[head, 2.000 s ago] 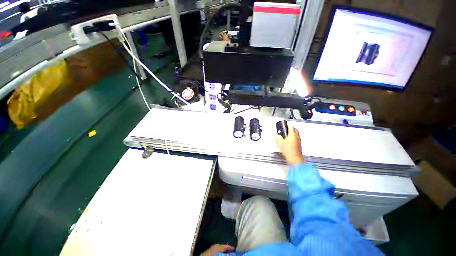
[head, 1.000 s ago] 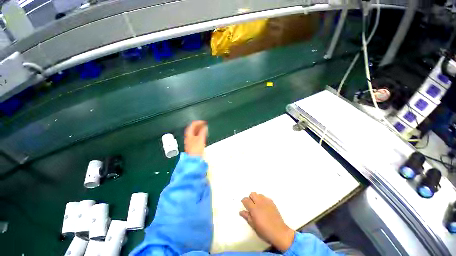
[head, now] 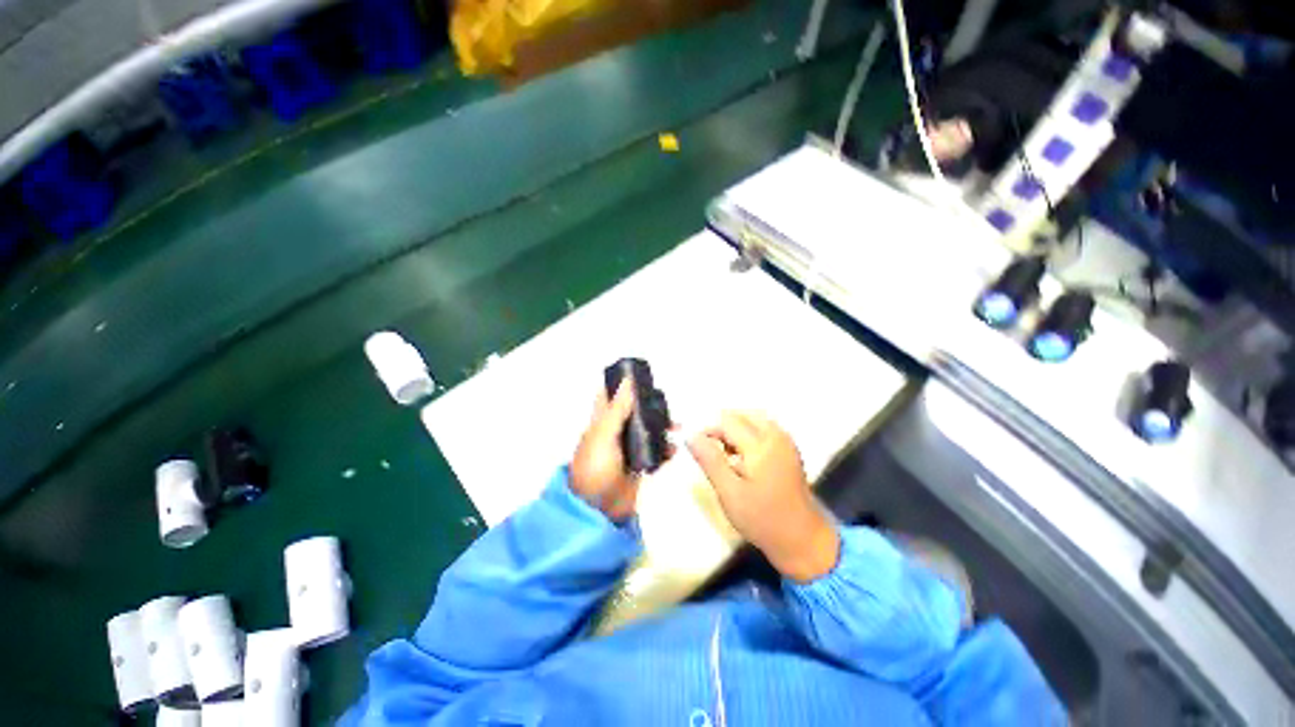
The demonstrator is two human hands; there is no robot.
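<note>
My left hand (head: pixel 608 457) is shut on a black camera housing (head: pixel 639 413) and holds it above the white work board (head: pixel 561 372). My right hand (head: pixel 754 480) is just right of the housing, its fingers bent and thumb near the fingertips. A small pale thing shows between its fingertips and the housing, too blurred to name. Three black camera housings with bluish ends stand on the white machine table (head: pixel 1122 457) at the right.
Several white camera housings (head: pixel 213 648) are grouped on the green bench (head: pixel 426 490) at lower left. Another white one lies by the board's left corner, and a black one (head: pixel 235 466) is beside a white one. A power strip (head: pixel 1058 149) is at upper right.
My left hand has moved right over the board and now holds a black housing. My right hand has come up beside it. The view has shifted.
</note>
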